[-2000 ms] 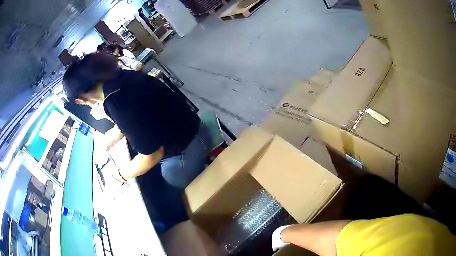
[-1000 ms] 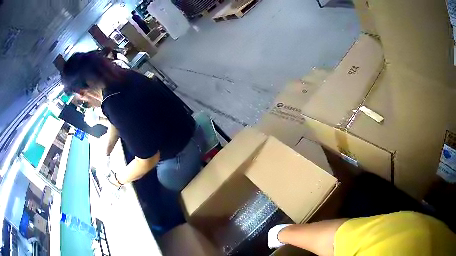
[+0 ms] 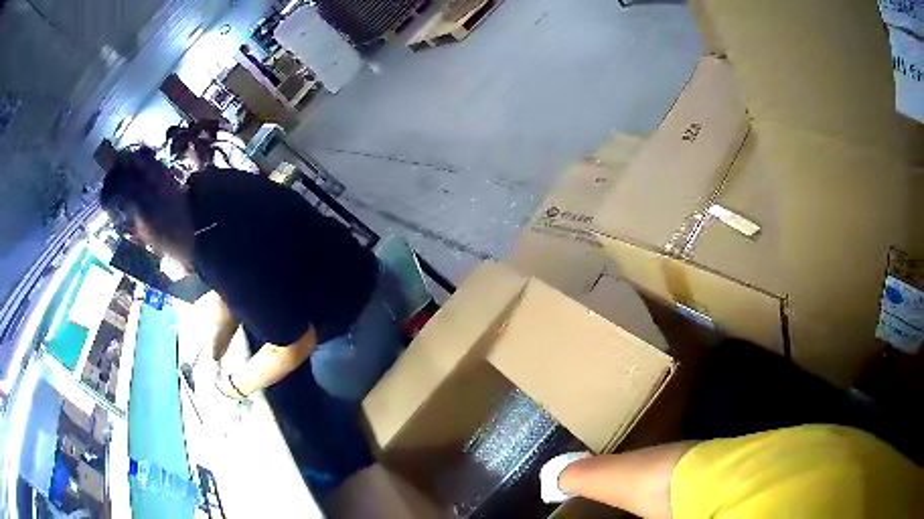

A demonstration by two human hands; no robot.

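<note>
An open brown carton (image 3: 578,357) stands at the lower middle with its flaps up. A dark, shiny bubble-wrapped part (image 3: 512,431) lies inside it. My right hand (image 3: 555,476), in a white glove below a bare forearm and yellow sleeve, is at the carton's lower right, beside the wrapped part. Its fingers are hidden, so I cannot tell whether it grips anything. My left hand is out of the picture.
A white bench (image 3: 253,461) and green belt (image 3: 157,385) run along the left. A person in black (image 3: 274,253) leans over the bench beyond the carton. Large brown cartons (image 3: 821,223) stand at right. A pallet (image 3: 456,25) lies on the floor behind.
The view has shifted slightly, so the carton and my right hand sit a little further left. The person in black has moved slightly down in the picture. My hand stays beside the wrapped part.
</note>
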